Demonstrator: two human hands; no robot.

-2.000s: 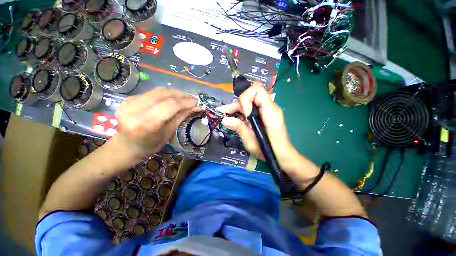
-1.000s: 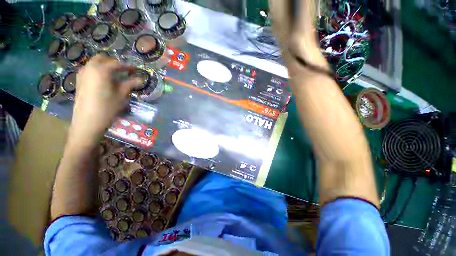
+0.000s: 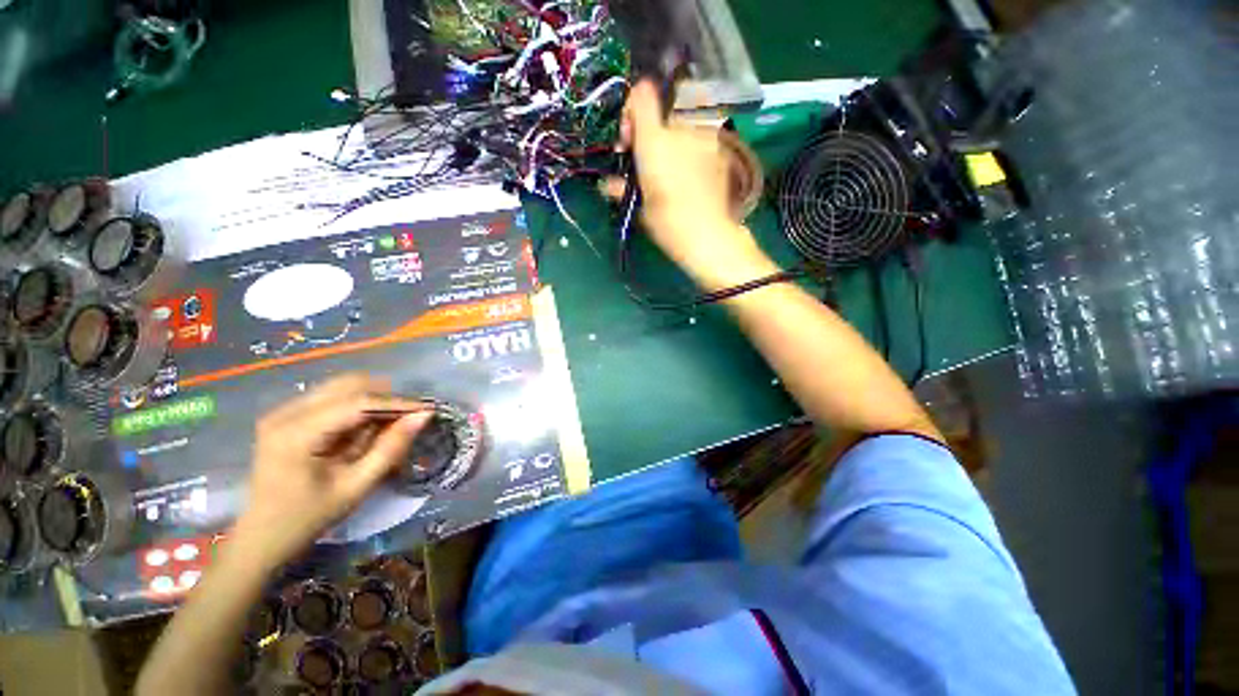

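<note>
A cylindrical unit with a dark round face and clear rim (image 3: 446,446) stands on the printed packaging sheet (image 3: 462,374). My left hand (image 3: 319,456) is at its left side, with thumb and fingertips closed at its rim; the fingers hide part of it. My right hand (image 3: 679,170) is reached forward beside the tangle of wired boards (image 3: 550,75). It is closed around a slim black thing (image 3: 671,79) that looks like the soldering iron, partly hidden and blurred. A thin black cord (image 3: 652,297) runs below this hand towards the wrist.
Rows of cylindrical units (image 3: 95,333) stand at the left. The tape roll (image 3: 742,174) is partly behind my right hand. The black fume fan (image 3: 845,197) is right of it. A carton of units (image 3: 319,612) is below the bench edge. Clear plastic packaging (image 3: 1114,245) lies far right.
The view has swung right. My left hand has moved from the rows to the middle of the sheet, where a unit now stands. My right arm stays stretched forward, its hand now fully visible.
</note>
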